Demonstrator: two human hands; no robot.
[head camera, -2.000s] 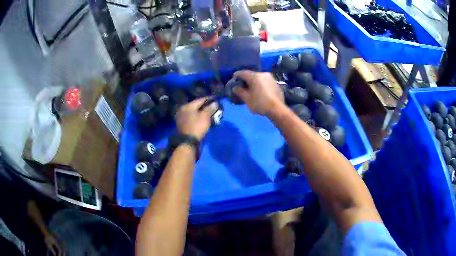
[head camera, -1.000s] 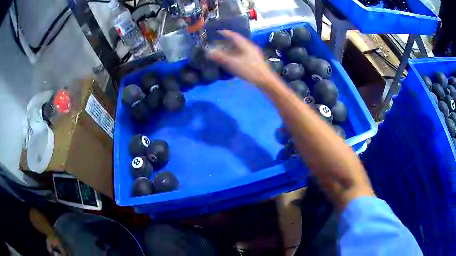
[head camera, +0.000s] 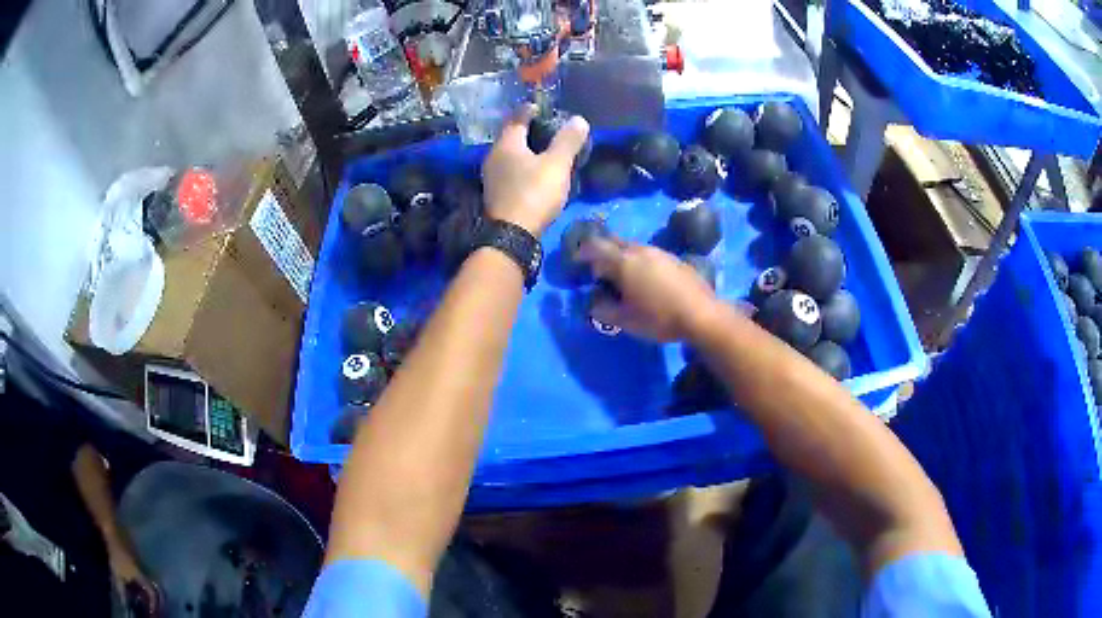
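My left hand (head camera: 532, 169), with a dark watch on the wrist, holds a black ball (head camera: 552, 130) between thumb and fingers under the orange-red part of the machine head (head camera: 538, 54). My right hand (head camera: 647, 287) is over the middle of the blue tray (head camera: 532, 453), blurred, with its fingers at a black ball (head camera: 583, 248). Another ball with a white mark is partly hidden beneath this hand; whether the hand grips either ball is unclear. Several black balls (head camera: 815, 266) lie along the tray's sides, some with a white number mark.
A clear-grey block (head camera: 483, 106) stands at the tray's far edge. A cardboard box (head camera: 218, 284) and a digital scale (head camera: 199, 413) are at left. Another person's hand (head camera: 135, 586) is by a black tub (head camera: 212, 513). A raised parts tray (head camera: 967, 106) and a blue tote (head camera: 1003, 374) are at right.
My left hand, out of view one second ago, is now at the machine head with a ball. My right hand has moved from near the machine down over the tray's middle. The view has shifted.
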